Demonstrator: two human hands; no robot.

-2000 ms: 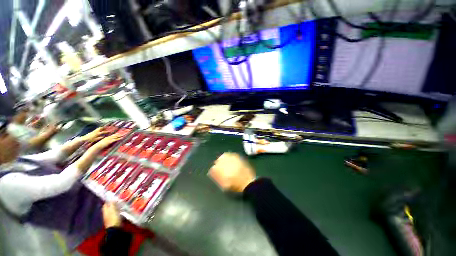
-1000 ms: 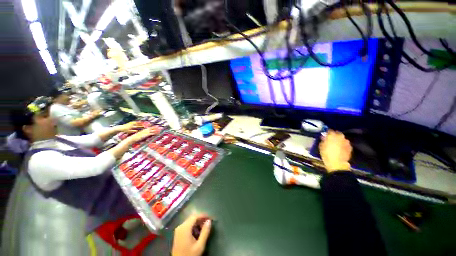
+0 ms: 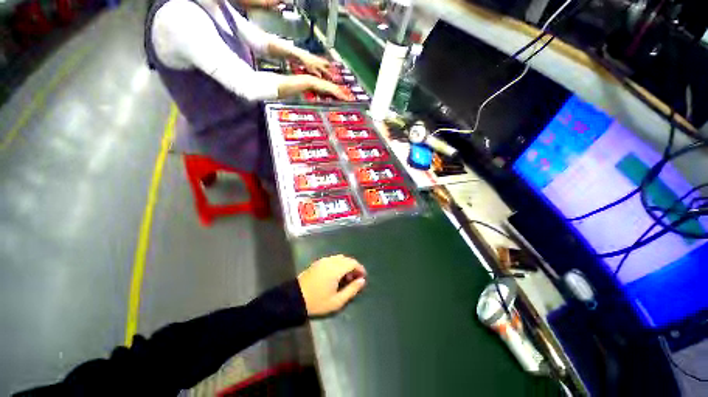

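A clear tray (image 3: 290, 208) lies flat on the green mat at the upper middle. It holds two rows of red units (image 3: 324, 208) with white print, and its pockets look filled. My left hand (image 3: 332, 287), in a black sleeve, is over the mat's near edge, just below the tray and apart from it. Its fingers are curled, with a dark reddish patch between thumb and fingers; I cannot tell whether this is an object or shadow. My right hand is out of the picture.
A white scanner (image 3: 508, 322) lies by the bench ledge. A blue-topped item (image 3: 420, 156), white cylinder (image 3: 388, 80), mouse (image 3: 578, 287) and lit monitor (image 3: 613, 194) stand right. Another worker (image 3: 209, 70) handles units beyond the tray. A red stool (image 3: 221, 188) stands left.
The view has swung left and down, showing more floor. My right hand, earlier near the mouse, has left the picture. My left hand now shows with its forearm, still near the tray.
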